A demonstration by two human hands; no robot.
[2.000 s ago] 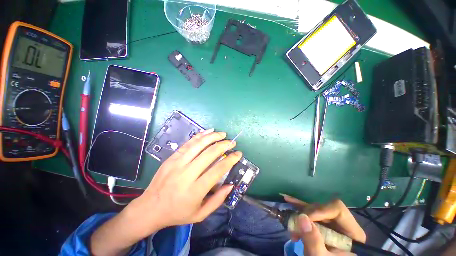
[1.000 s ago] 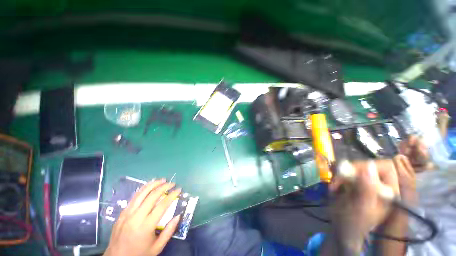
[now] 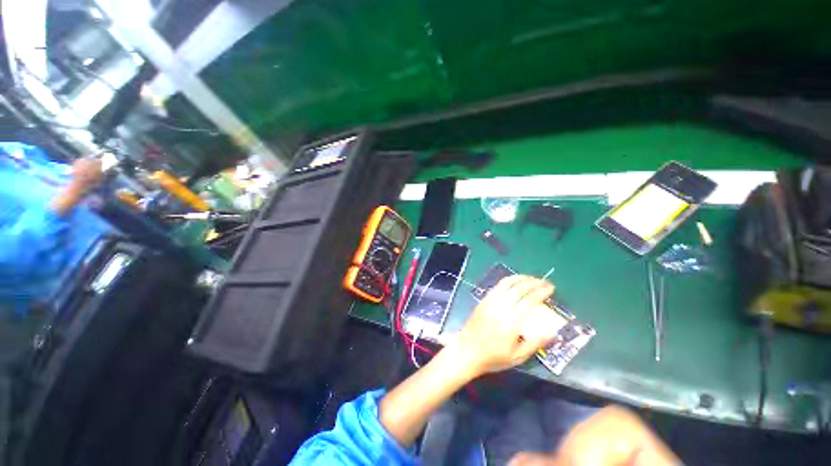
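The opened smartphone (image 3: 569,345) lies at the mat's front edge, its small-board end pointing lower right. My left hand (image 3: 510,323) lies over its middle with fingers across the battery, holding it. A thin pale tip sticks up beyond my fingers; what it belongs to is hidden. My right hand (image 3: 606,441) is blurred and cut off by the bottom edge, right of and below the phone; no tool shows in it. The tweezers (image 3: 657,314) lie on the mat to the right.
Left of the phone are the second phone (image 3: 437,288), the orange multimeter (image 3: 378,254) and a large black tray (image 3: 282,246). Behind are the third phone (image 3: 437,207), screw dish (image 3: 500,209), bracket (image 3: 548,216) and another opened phone (image 3: 652,211). A person in blue (image 3: 36,218) is far left.
The view has swung left, bringing in the tray and the person in blue. My right hand has come back from the station side to the bottom edge. My left hand stays on the phone.
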